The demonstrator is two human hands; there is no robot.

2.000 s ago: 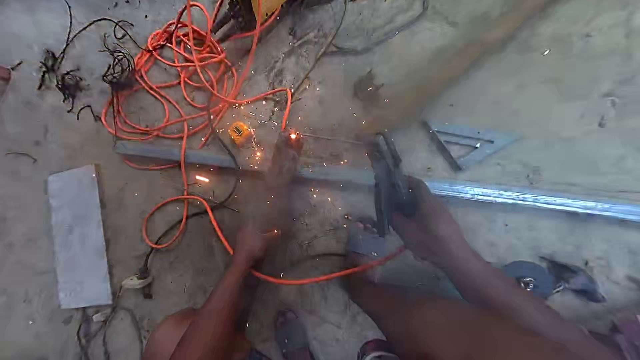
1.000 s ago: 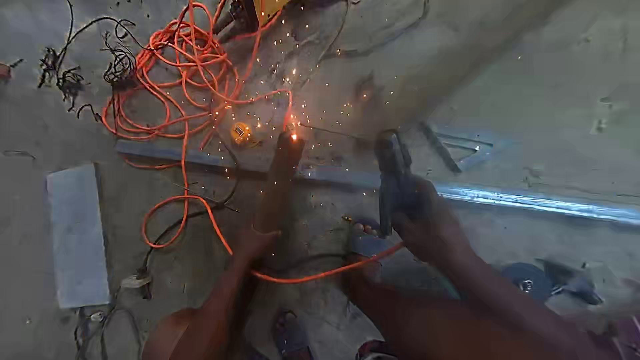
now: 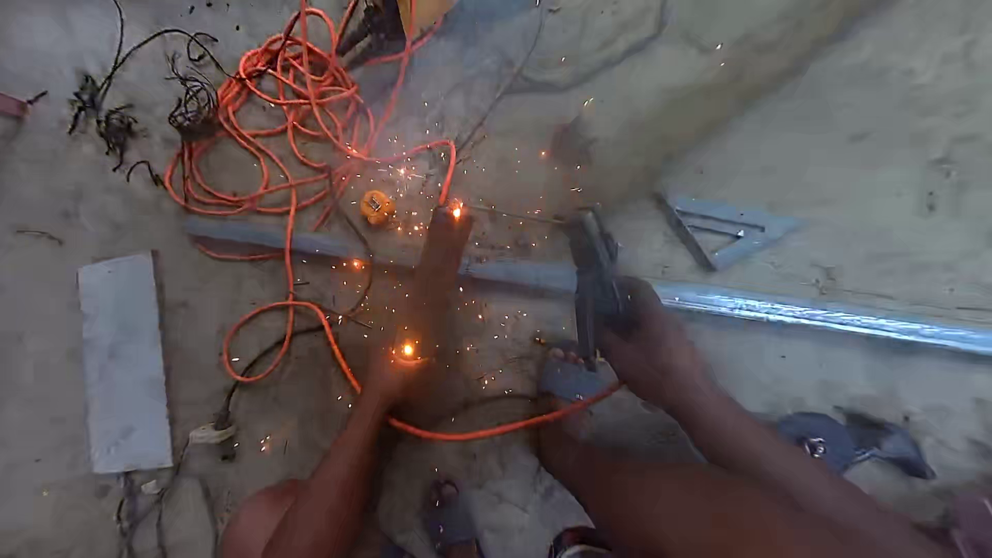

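Observation:
My right hand (image 3: 651, 341) is closed around a black welding electrode holder (image 3: 595, 271) with an orange cable below it. A thin welding rod (image 3: 515, 215) runs left from the holder to a bright arc at the upper end of a dark metal bar (image 3: 446, 248). My left hand (image 3: 399, 376) grips that bar lower down; a glowing spark shows at the hand, whose fingers are dim. Behind the bar, a long metal profile (image 3: 527, 273) lies across the floor. Sparks and haze surround the bar.
Coiled orange cable (image 3: 291, 186) and a yellow tape measure (image 3: 377, 207) lie at upper left. A metal plate (image 3: 125, 364) is at far left, near a power connector (image 3: 211, 434). A triangular square (image 3: 725, 229) lies at right, above an angle grinder (image 3: 818, 446). My sandaled feet (image 3: 573, 380) are below.
A bright glowing spot now shows by my left hand, and the sparks have spread lower. Both hands keep their hold, with the rod still at the bar's upper end.

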